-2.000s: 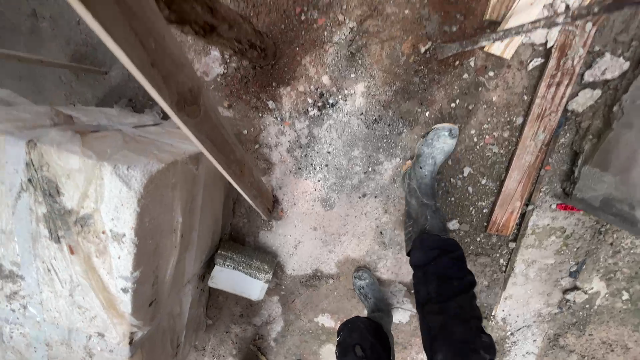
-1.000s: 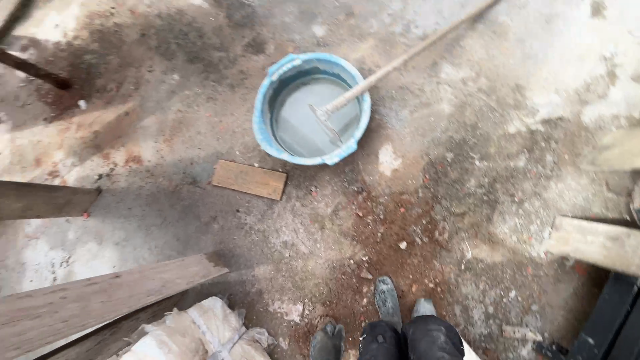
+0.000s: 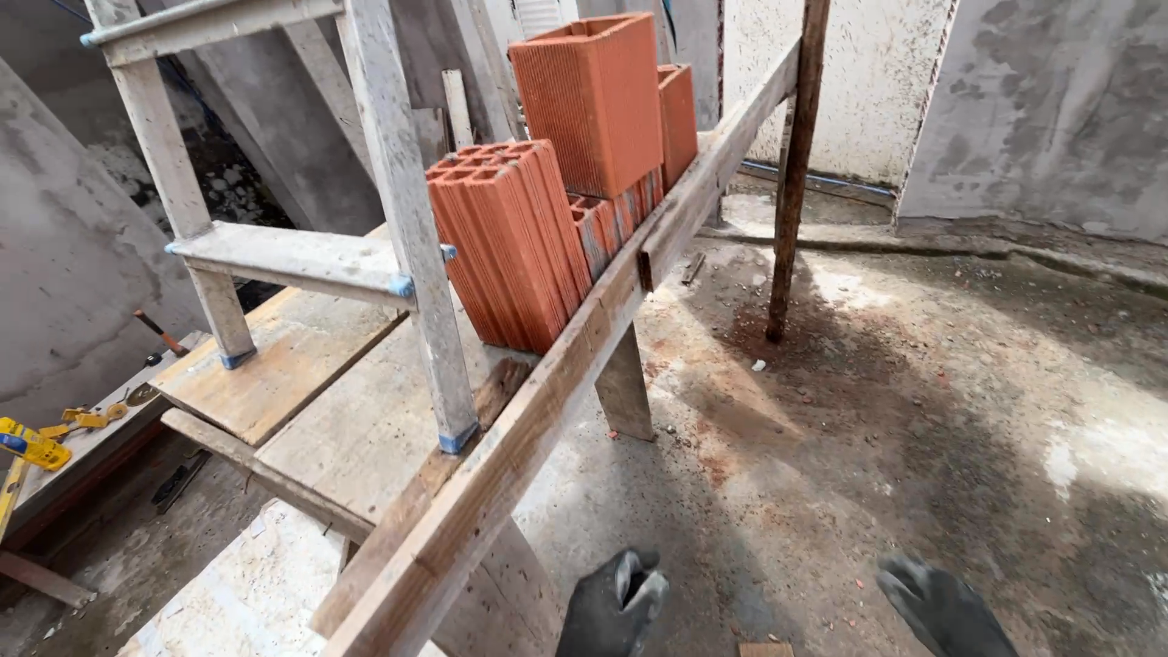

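Note:
My left hand [image 3: 616, 602], in a dark glove, hangs at the bottom centre, right of the scaffold, its thumb and fingers a little apart and nothing visible between them. Lower right, over the floor, is my right hand [image 3: 944, 607], gloved too, blurred, loosely curled and seemingly empty. Nearest my left hand runs a long wooden edge board [image 3: 547, 392] of a plank platform. Behind it a ribbed hollow clay brick [image 3: 511, 246] stands on end. Farther back, another hollow brick [image 3: 593, 109] rests on a brick with mortar on its side [image 3: 616, 219], beside one more brick [image 3: 676, 119].
A metal ladder [image 3: 401, 201] with blue feet stands on the platform's boards [image 3: 338, 411]. A wooden post [image 3: 794, 182] rises beyond the edge board. At far left lie yellow tools [image 3: 36, 443] and a hammer-like tool [image 3: 160, 333]. The concrete floor [image 3: 821, 474] carries rubble bits.
The view has swung up from the floor, bucket and boots to the platform with bricks and ladder. Both gloved hands now show; neither was visible before.

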